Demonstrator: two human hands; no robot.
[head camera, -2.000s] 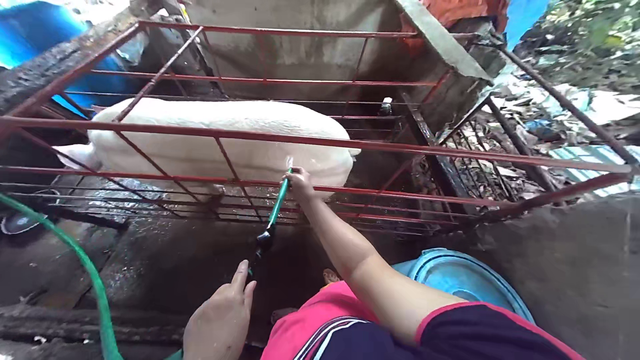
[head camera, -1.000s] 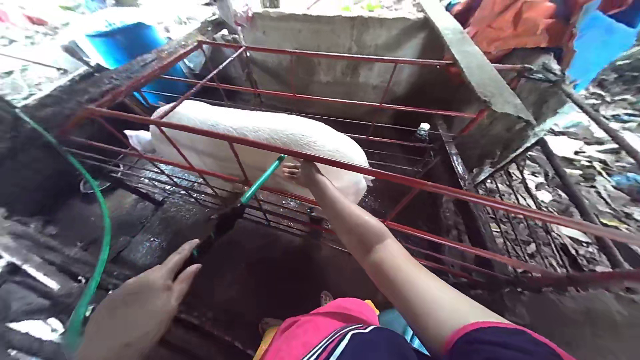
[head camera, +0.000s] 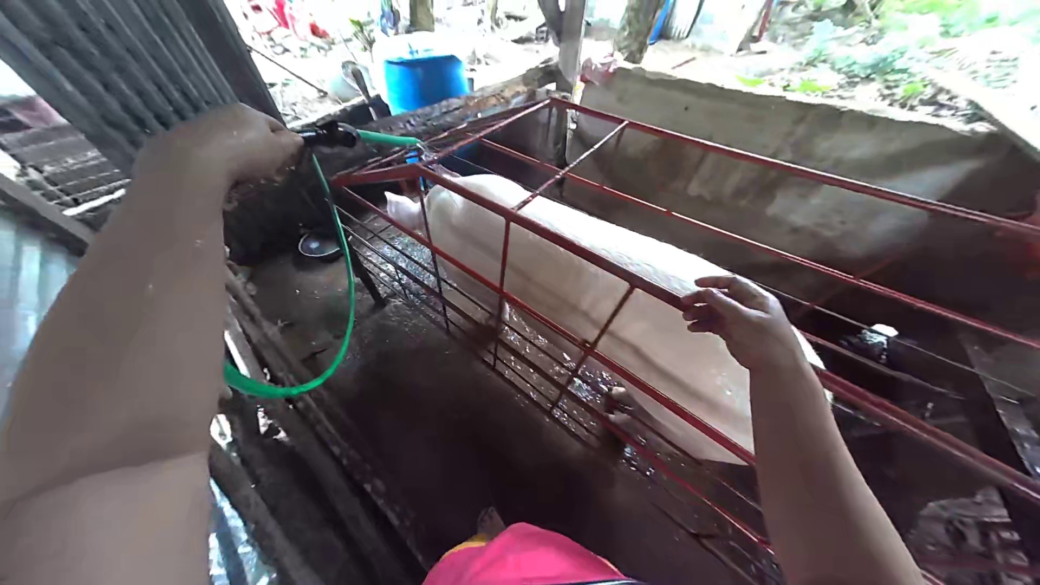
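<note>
My left hand (head camera: 236, 146), raised at the upper left, is closed on a black valve fitting (head camera: 331, 135) of a green hose (head camera: 351, 325). The short green end of the hose points right, over the near left corner of a red metal pen frame (head camera: 561, 240), and water comes from its tip. A white pig (head camera: 601, 268) stands inside the pen with its head to the left. On the right, my right hand (head camera: 735, 313) is at the upper rail above the pig's back, fingers loosely curled and apart; whether they touch the rail cannot be told.
A concrete wall (head camera: 731, 162) stands behind the pen, and a blue drum (head camera: 424, 81) beyond its far left corner. Wooden beams (head camera: 325, 455) run along the lower left. Near the pen's left end, a round metal bowl (head camera: 318, 245) sits on the wet floor.
My left hand has gone up with the hose, whose end now points toward the pig's head end. My right hand has left the hose's tip. The view has swung left.
</note>
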